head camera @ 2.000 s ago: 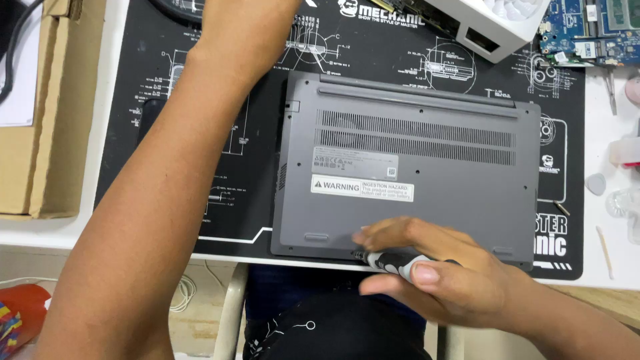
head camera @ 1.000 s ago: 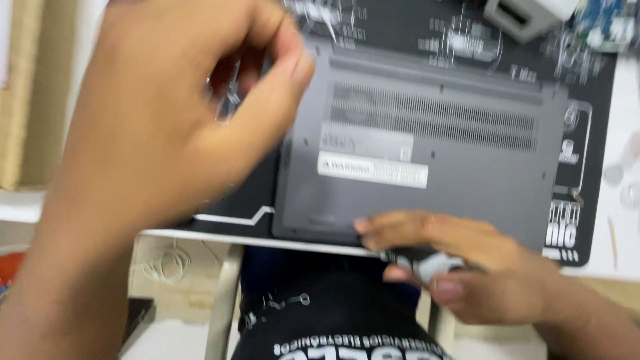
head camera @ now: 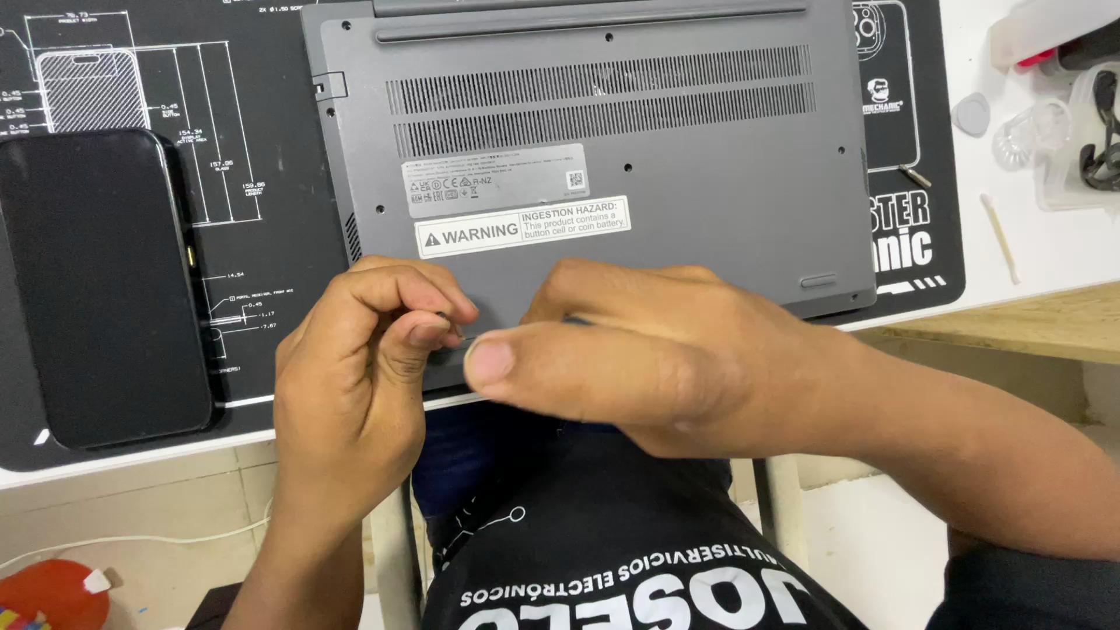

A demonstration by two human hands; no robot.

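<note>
A grey laptop point(head camera: 717, 201) lies upside down on a black printed work mat point(head camera: 262, 306), its bottom cover with vents, small screws and a warning label facing up. Over its lower left corner, my left hand point(head camera: 359, 350) pinches a tiny dark piece, perhaps a screw or bit, between thumb and finger. My right hand point(head camera: 647, 350) is just to the right, fingers curled and thumb pointing at the left fingertips. Little of what lies inside the right hand shows; a dark bit is visible behind its thumb.
A black smartphone point(head camera: 105, 289) lies left of the laptop. To the right are a small metal bit point(head camera: 915, 177), a cotton swab point(head camera: 1000, 238), a grey pick point(head camera: 971, 115) and a clear plastic container point(head camera: 1085, 157) with a black cable. The white table's front edge runs below the laptop.
My left hand has come down from above the laptop's upper left to its lower left corner. My right hand has lifted and turned towards it. The view is closer now.
</note>
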